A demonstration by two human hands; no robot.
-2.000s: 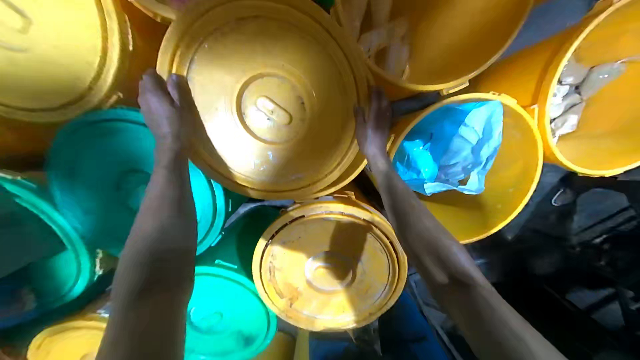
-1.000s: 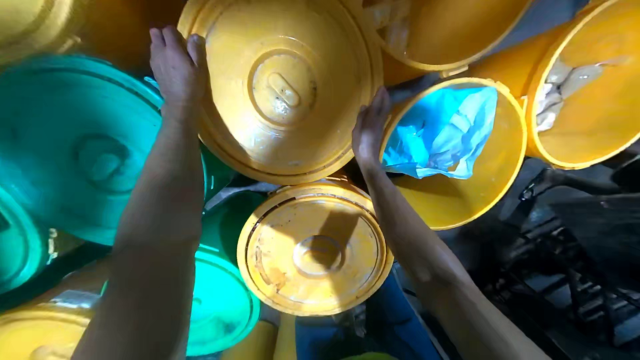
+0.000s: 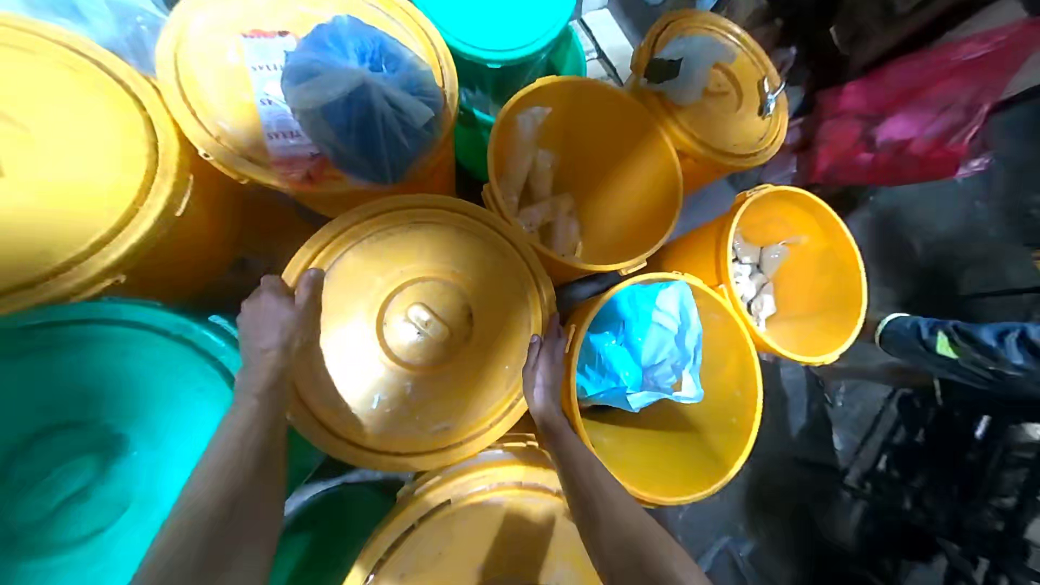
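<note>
A round yellow plastic lid (image 3: 349,349) with a raised central handle lies between my hands, over a yellow bucket whose body is mostly hidden. My left hand (image 3: 272,321) holds the lid's left rim, with the thumb on top. At its right rim, my right hand (image 3: 546,374) grips the edge, fingers partly hidden beside it. Close to my right hand, an open yellow bucket (image 3: 674,455) holds a crumpled blue plastic bag (image 3: 642,345). Below the lid is another yellow lidded bucket (image 3: 487,520). A green lid (image 3: 162,390) is beside my left forearm.
Open yellow buckets (image 3: 617,162) (image 3: 821,276) hold pale pieces. A dark blue plastic bundle (image 3: 366,97) sits on a yellow lid at the top. A green lidded bucket (image 3: 504,24), a pink plastic bag (image 3: 910,114) and a person's lower leg (image 3: 967,349) are also in view.
The view has shifted, showing more buckets at the top and right. Both hands stay at the sides of the yellow lid in all frames.
</note>
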